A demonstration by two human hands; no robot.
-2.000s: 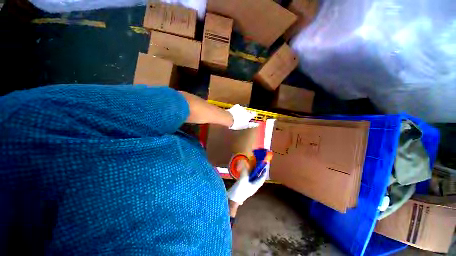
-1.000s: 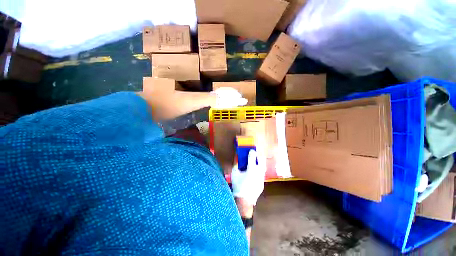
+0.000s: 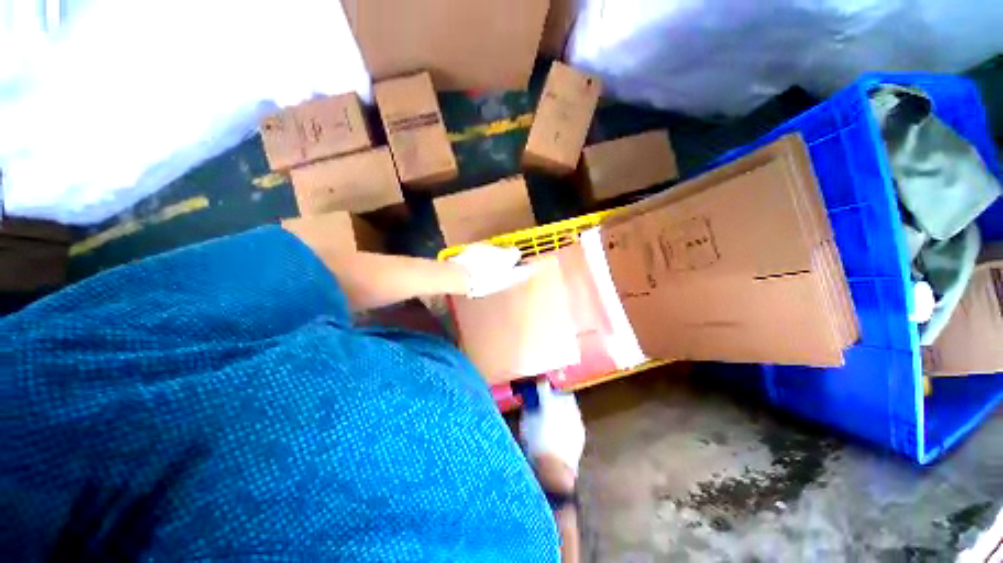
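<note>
A small brown carton (image 3: 515, 330) lies over the red surface (image 3: 583, 365) at the yellow crate (image 3: 539, 236). My left hand (image 3: 485, 271), in a white glove, holds the carton at its upper left edge, fingers along the top. My right hand (image 3: 553, 427), also gloved, is just below the carton's lower edge. It is closed around the dark blue tape gun (image 3: 535, 394), mostly hidden by the hand and carton. Flat carton blanks (image 3: 726, 264) lean in a stack to the right of the carton.
A blue plastic bin (image 3: 841, 379) with grey-green cloth (image 3: 940, 176) stands right of the stack. Several small brown boxes (image 3: 415, 127) are on the floor beyond the crate. Large white plastic bags (image 3: 165, 99) and a big brown carton (image 3: 451, 39) lie farther back. Stained concrete (image 3: 704, 473) shows below.
My left hand has come from beyond the crate rim onto the carton. My right hand and tape gun have moved down from over the work to its lower edge. The view has tilted.
</note>
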